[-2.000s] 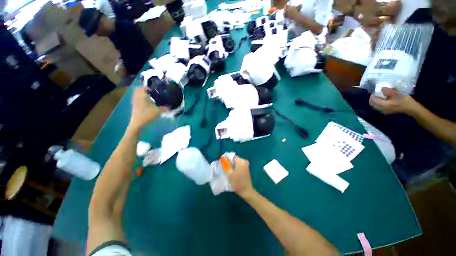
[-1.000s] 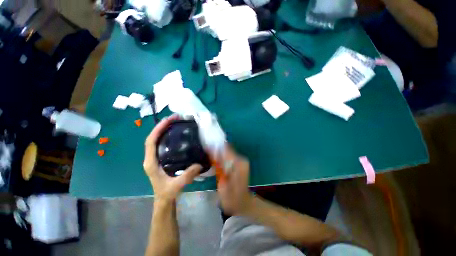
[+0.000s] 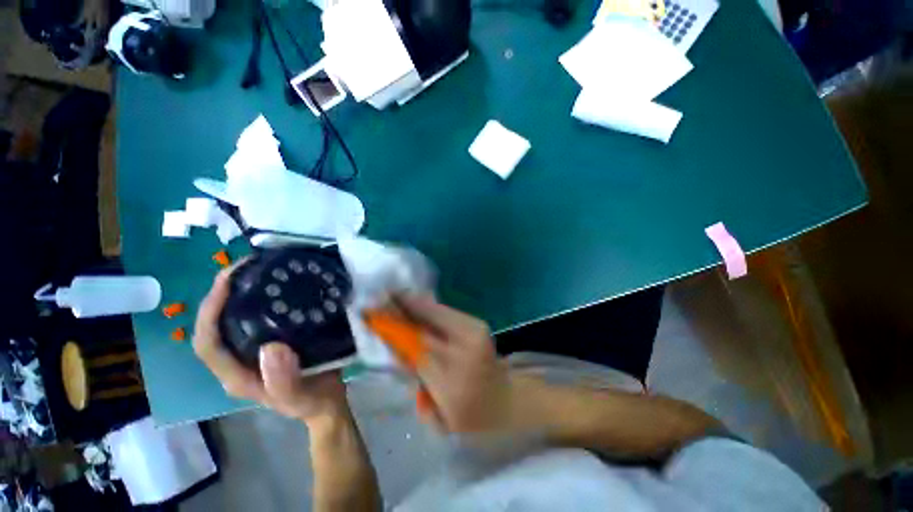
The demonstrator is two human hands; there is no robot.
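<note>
A dome camera with a glossy black ball head (image 3: 285, 305) and a ring of round lights is held over the table's near left edge. My left hand (image 3: 265, 370) grips it from below and the left, thumb on the ball. My right hand (image 3: 455, 360), blurred, holds a crumpled white cloth (image 3: 385, 275) against the camera's right side. Orange finger cots (image 3: 398, 338) cover some right fingertips. The camera's far side is partly hidden by the cloth and hand.
A white bottle (image 3: 300, 205) lies just behind the camera, beside white papers (image 3: 257, 158). Another bottle (image 3: 115, 296) is at far left, near loose orange cots (image 3: 174, 310). A white square (image 3: 500, 149), sheets (image 3: 626, 62), another camera (image 3: 370, 45) and pink tape (image 3: 727, 250) are on the green table (image 3: 601, 210).
My left hand has taken a camera from the group and brought it near me; it has since turned to show its light ring. My right hand has brought the cloth to it. The view has tilted down.
</note>
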